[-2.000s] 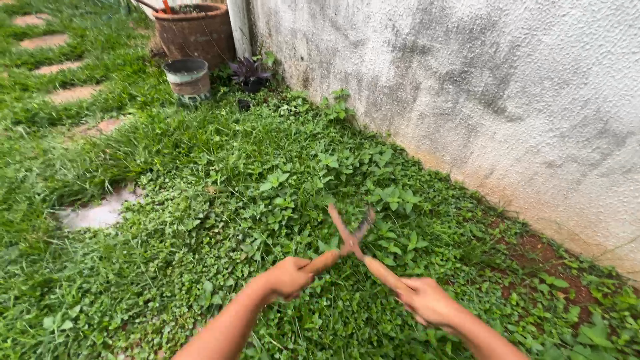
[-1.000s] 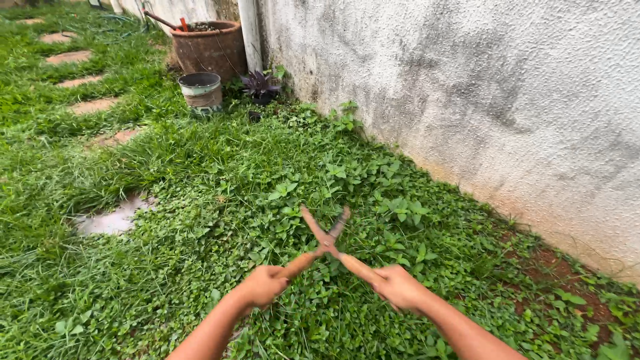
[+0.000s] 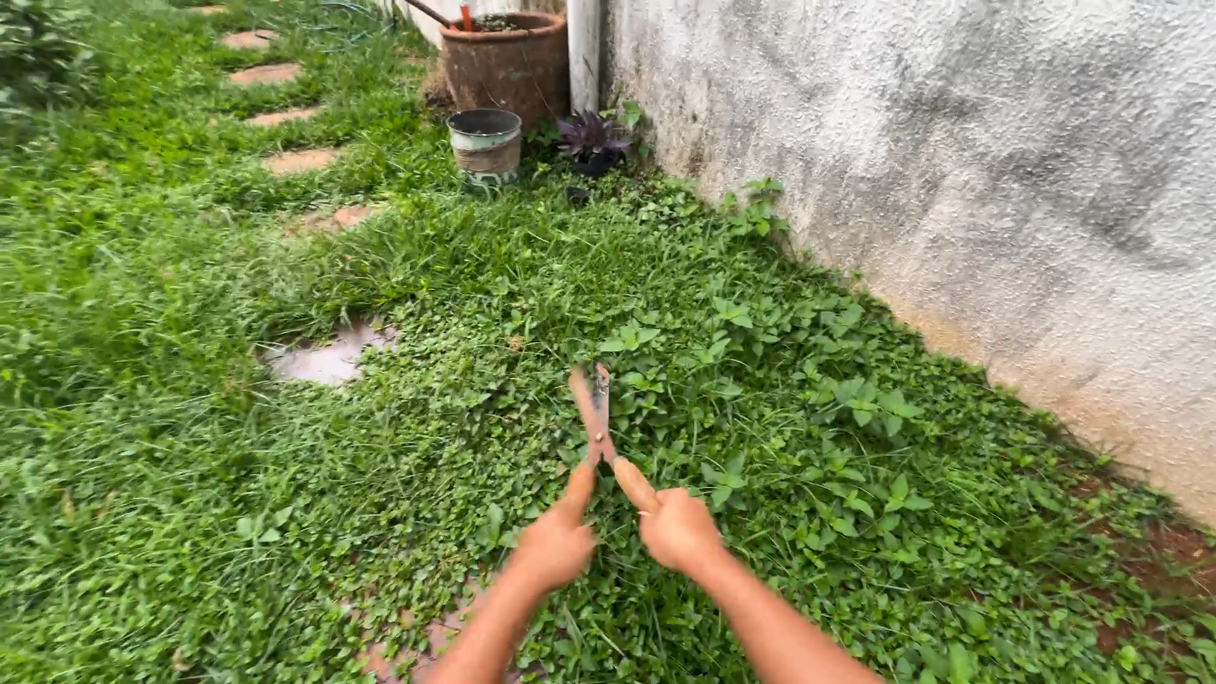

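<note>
A pair of hedge shears (image 3: 599,432) with rusty blades and wooden handles points away from me, low over grass and leafy weeds (image 3: 741,427). My left hand (image 3: 556,544) is closed round the left handle, slightly blurred. Around the right handle my right hand (image 3: 681,530) is closed. The handles stand a small angle apart, and the blade tips are slightly parted among the leaves. Greenery partly hides the ground under the blades.
A rough white wall (image 3: 950,190) runs along the right. At its far end stand a large clay pot (image 3: 508,71), a small metal bucket (image 3: 485,152) and a purple-leaved plant (image 3: 591,138). Stepping stones (image 3: 302,160) lie at left, a flat slab (image 3: 332,359) nearer.
My hands have come closer together, and the shears' blades, spread wide before, are now nearly together. The view has shifted somewhat.
</note>
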